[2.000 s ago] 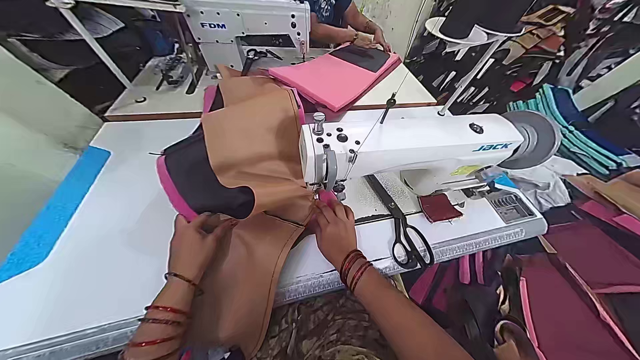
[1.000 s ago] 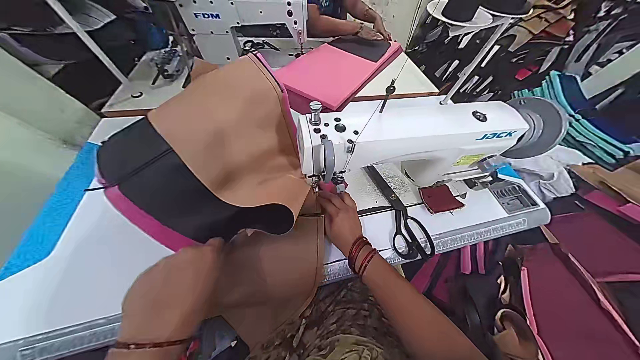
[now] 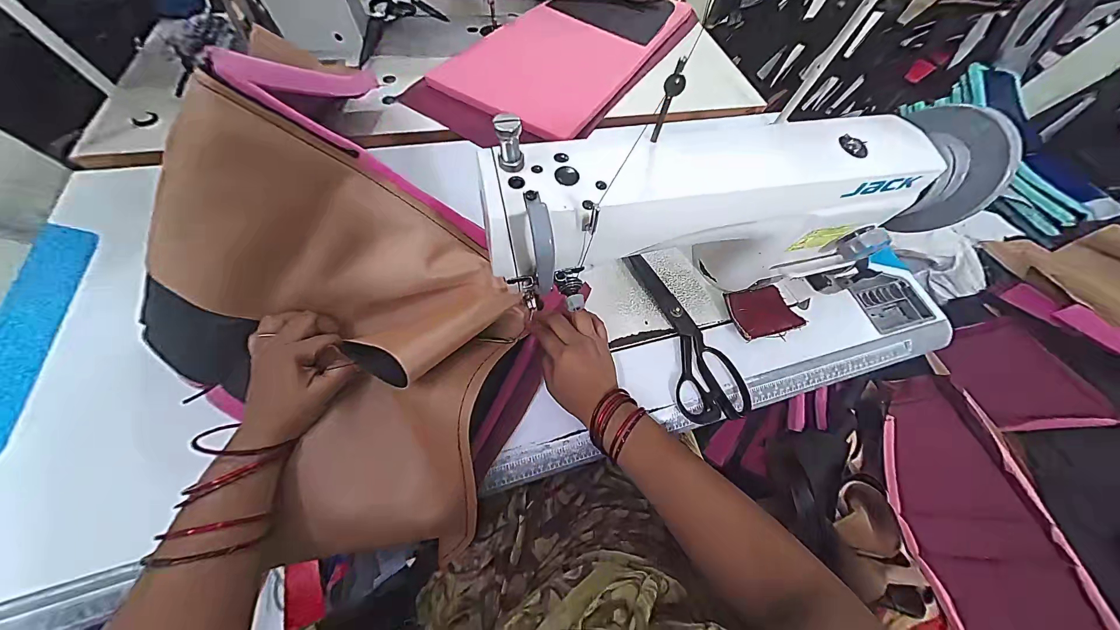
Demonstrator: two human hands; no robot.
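Observation:
A tan, black and pink sewn panel (image 3: 306,201), leather-like, lies folded under the needle area of a white Jack sewing machine (image 3: 726,192). My left hand (image 3: 297,367) pinches a folded edge of it, left of the needle, beside a rolled part with a black inner side. Close to the presser foot (image 3: 529,297), my right hand (image 3: 577,359) holds the panel's edge with its fingertips; the machine head partly hides what lies under them. Black-handled fabric shears (image 3: 691,350) rest on the machine bed, right of my right hand, near a small maroon fabric scrap (image 3: 763,312).
Behind the machine, a stack of pink pieces (image 3: 542,66) lies on a second table. A blue strip (image 3: 44,297) is on the left of the white table (image 3: 79,490). Maroon panels with pink edges (image 3: 989,490) lie at lower right. A thread stretches down to the needle area.
The panel has shifted and folded differently, its tan part now spread at upper left. My left hand has taken a new grip on it. My right hand stays by the presser foot. The view has moved.

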